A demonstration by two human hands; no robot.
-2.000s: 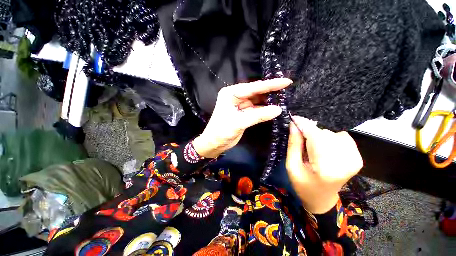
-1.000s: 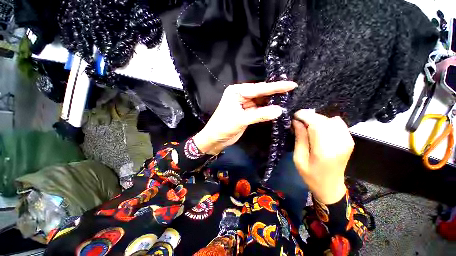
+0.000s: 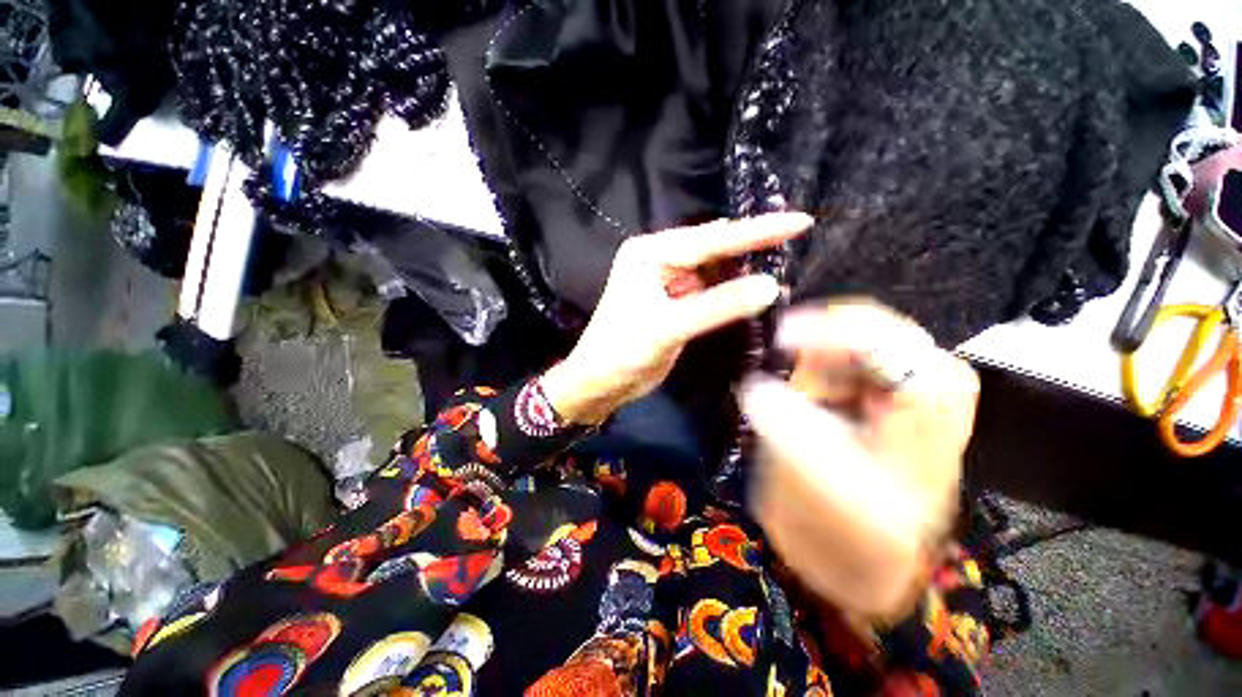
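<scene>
A dark textured garment (image 3: 953,150) lies spread over the white table edge, with smooth black lining (image 3: 586,123) on its left. A glossy black trim (image 3: 757,150) with white glints runs down between them. My left hand (image 3: 654,306) grips the trim and garment edge between thumb and fingers. My right hand (image 3: 865,436) is blurred, beside and over the trim just below the left fingertips. Its fingers are bent; whether they hold a needle cannot be seen. No thread shows.
A heap of glossy black coils (image 3: 307,82) lies at upper left. Orange-yellow scissors handles (image 3: 1182,379) and a dark narrow tool (image 3: 1154,286) lie on the white table (image 3: 1090,357) at right. Green bags (image 3: 204,504) are at lower left. Speckled floor (image 3: 1090,613) shows at lower right.
My right hand has moved left, across the lower trim, and is now blurred. My left hand keeps its grip at nearly the same place.
</scene>
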